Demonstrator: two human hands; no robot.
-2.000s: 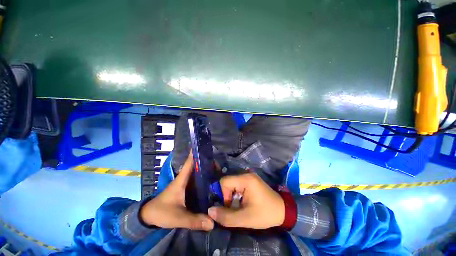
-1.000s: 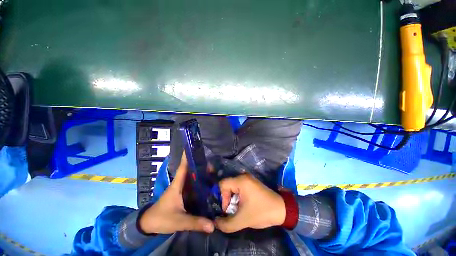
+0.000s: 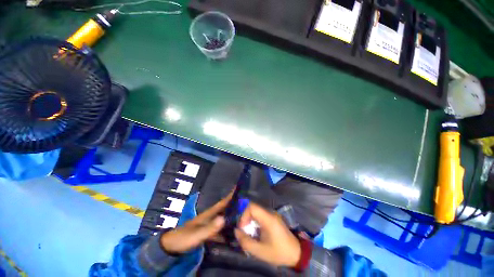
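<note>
A dark smartphone (image 3: 236, 197) is held nearly edge-on over the lap, below the bench edge. My left hand (image 3: 194, 230) holds it from the left side, fingers along its edge. My right hand (image 3: 272, 236) is at its right side and pinches a small bright blue pick (image 3: 243, 205) against the phone. A crumpled white wad (image 3: 251, 228) shows in the right palm. The hands and phone are slightly blurred, and the phone's lower end is hard to make out.
Black phone tray (image 3: 374, 67) with open phones at upper right; screw cup (image 3: 212, 35) at top. Yellow screwdrivers lie right (image 3: 449, 176) and upper left (image 3: 86, 33). Desk fan (image 3: 47, 103) at left. Stacked trays (image 3: 176, 190) stand left of the lap, below the bench edge (image 3: 260, 161).
The view has swung, bringing the fan, screw cup and phone tray into view. The phone has turned more edge-on and tilts the other way. Both hands still hold it.
</note>
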